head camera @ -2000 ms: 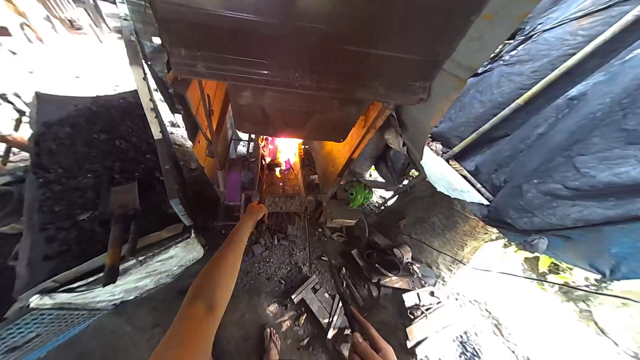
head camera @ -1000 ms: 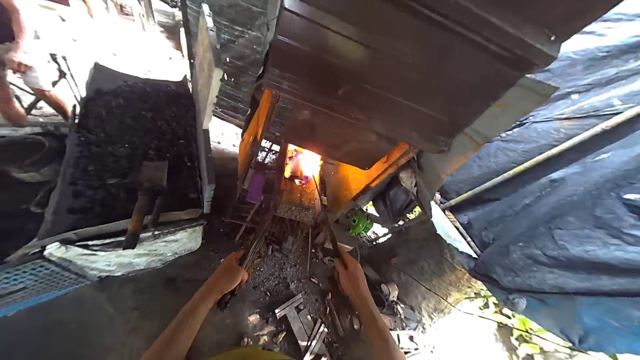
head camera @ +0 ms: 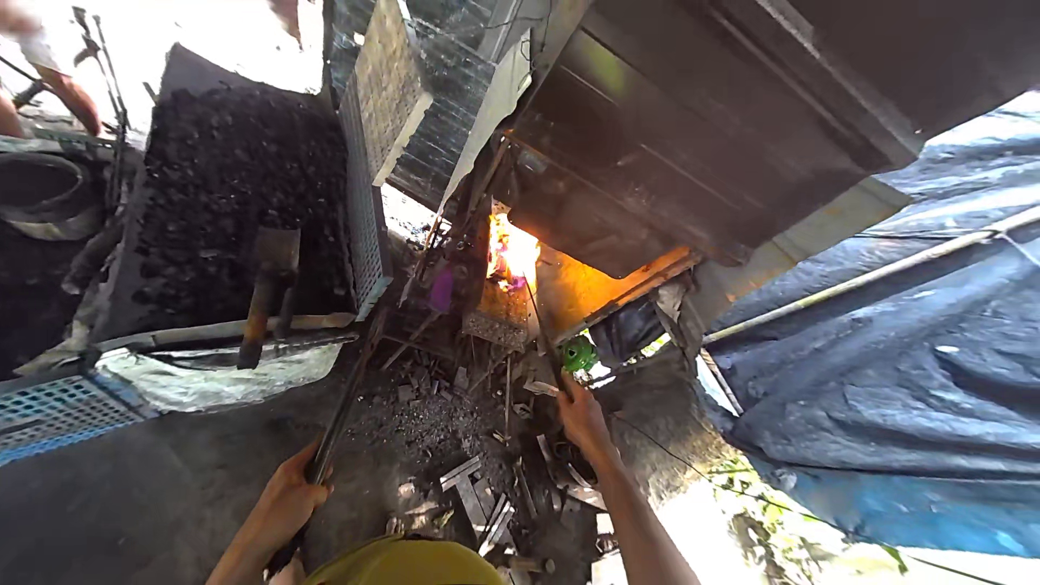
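Observation:
At the centre a charcoal fire [head camera: 512,252] burns bright in a forge hearth under dark sheet metal. My right hand [head camera: 587,418] grips a thin dark metal rod [head camera: 546,325], whose far end reaches up to the edge of the fire. Lower left, my left hand [head camera: 296,491] is closed around a long dark metal bar or tool handle [head camera: 341,414], which slants up toward the left side of the hearth. What the upper end of that bar is like cannot be told.
Left stands a bin of charcoal [head camera: 236,187] with a shovel-like tool [head camera: 264,301] on it. Scrap metal and wood pieces [head camera: 479,504] litter the ground ahead. A green blower-like part [head camera: 578,356] sits right of the hearth. Dark tarpaulin [head camera: 894,366] hangs right; another person's legs [head camera: 69,97] show upper left.
The view has swung. My left hand, at the hearth front two seconds ago, is now lower left with a long bar. My right hand has moved up from the scrap to near the hearth.

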